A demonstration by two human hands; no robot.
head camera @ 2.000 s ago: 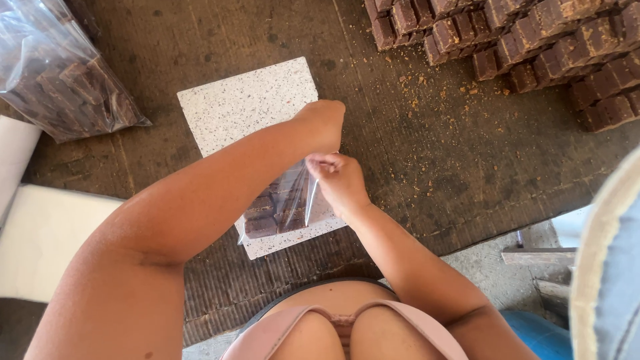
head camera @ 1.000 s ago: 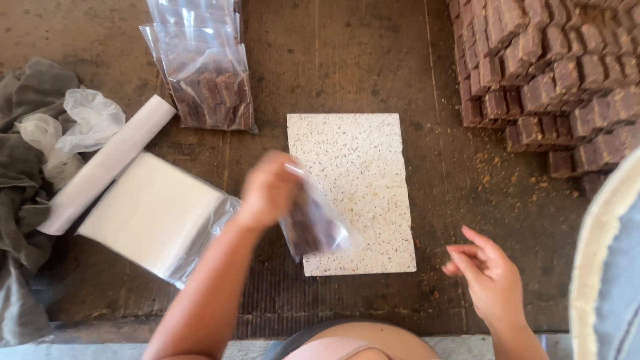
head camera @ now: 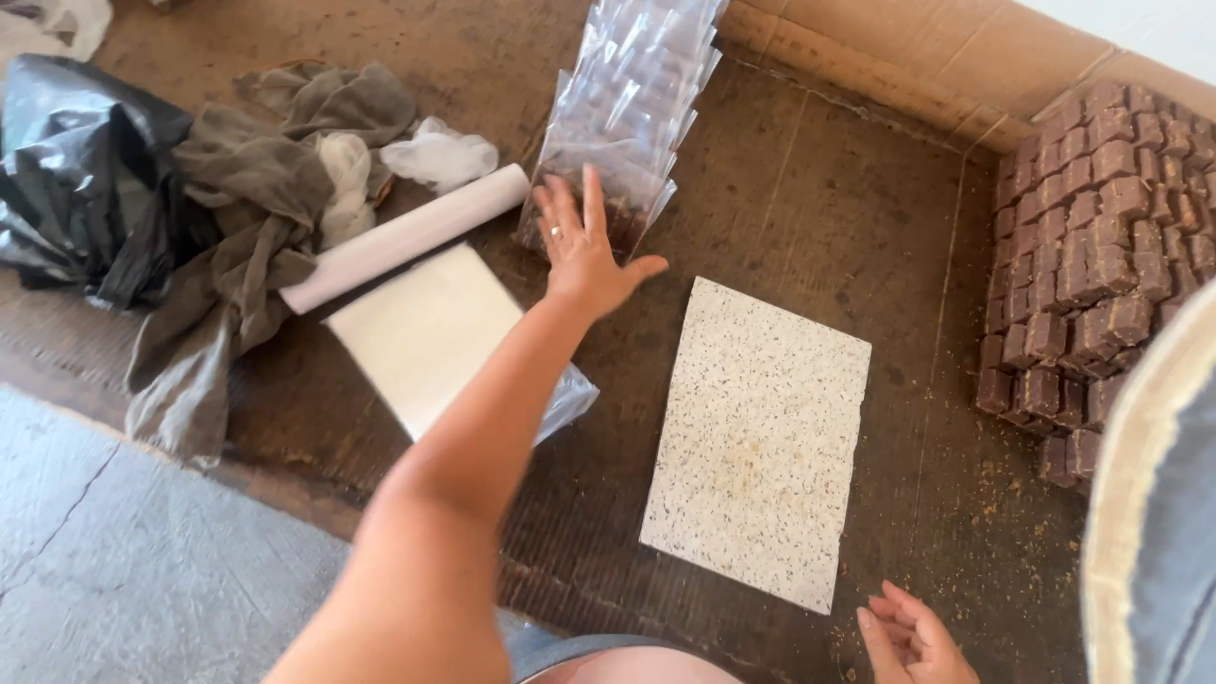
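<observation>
My left hand [head camera: 584, 252] lies palm down with spread fingers on the nearest of the overlapping clear plastic bags [head camera: 632, 123], which hold dark brown blocks. A ring is on one finger. Low on the right, my right hand [head camera: 912, 636] hovers with slightly curled fingers and holds nothing. Between the hands rests a white speckled stone tile [head camera: 760, 442] with a few brown crumbs on it. To the right stands a tall stack of dark brown blocks [head camera: 1092, 228]. Left of the tile, a pile of cream sheets [head camera: 427, 328] lies partly under my left forearm, beside clear plastic [head camera: 570, 404].
A white roll [head camera: 408, 237], a grey-brown cloth [head camera: 252, 190], a crumpled white plastic bag [head camera: 440, 155] and a black plastic bag [head camera: 85, 180] lie at the left. Cardboard [head camera: 931, 57] borders the table's far side. Crumbs [head camera: 1016, 532] are scattered near the stack.
My left hand has carried the filled bag from over the tile up to the row of bags and now lies open on it. My right hand let go of the bag earlier and moved right. The view has shifted.
</observation>
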